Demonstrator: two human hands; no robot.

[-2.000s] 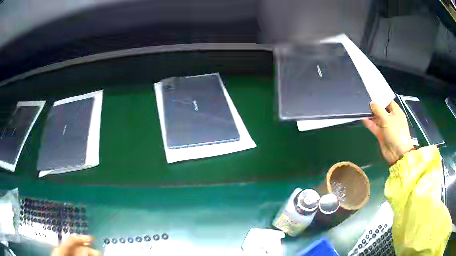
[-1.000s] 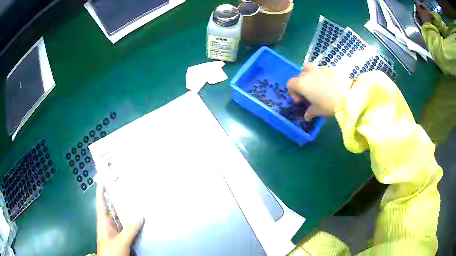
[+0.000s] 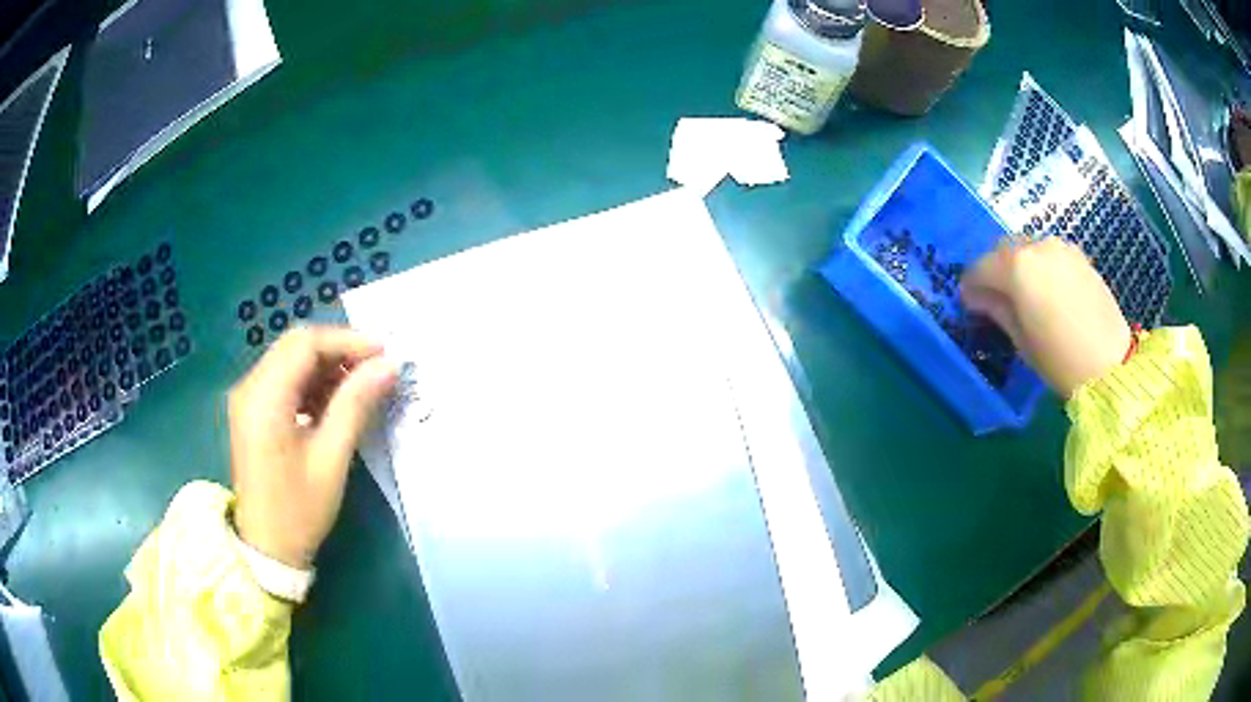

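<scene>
A tablet back cover (image 3: 590, 549) lies in front of me, washed out by glare, on a white separator sheet (image 3: 645, 233). Its camera area (image 3: 409, 398) is at the upper left corner. My left hand (image 3: 305, 432) is at that corner, thumb and forefinger close together; whether they pinch anything is unclear. My right hand (image 3: 1045, 305) reaches into the blue parts bin (image 3: 858, 281), fingertips down among the small dark lens covers (image 3: 926, 274). Its fingertips are partly hidden and blurred, so I cannot tell if they hold a piece.
Ring adhesive sheets lie at left (image 3: 96, 350), beside the cover (image 3: 323, 274) and right of the bin (image 3: 1098, 206). White wipes (image 3: 727, 148), a solvent bottle (image 3: 800, 69) and a brown cup (image 3: 926, 55) stand beyond. Another cover (image 3: 158, 76) lies at upper left; papers (image 3: 1173, 151) lie far right.
The view has shifted, moving the bin and bottle rightward in it. My left hand has gone from holding the cover's left edge to its camera corner. My right hand is still in the bin.
</scene>
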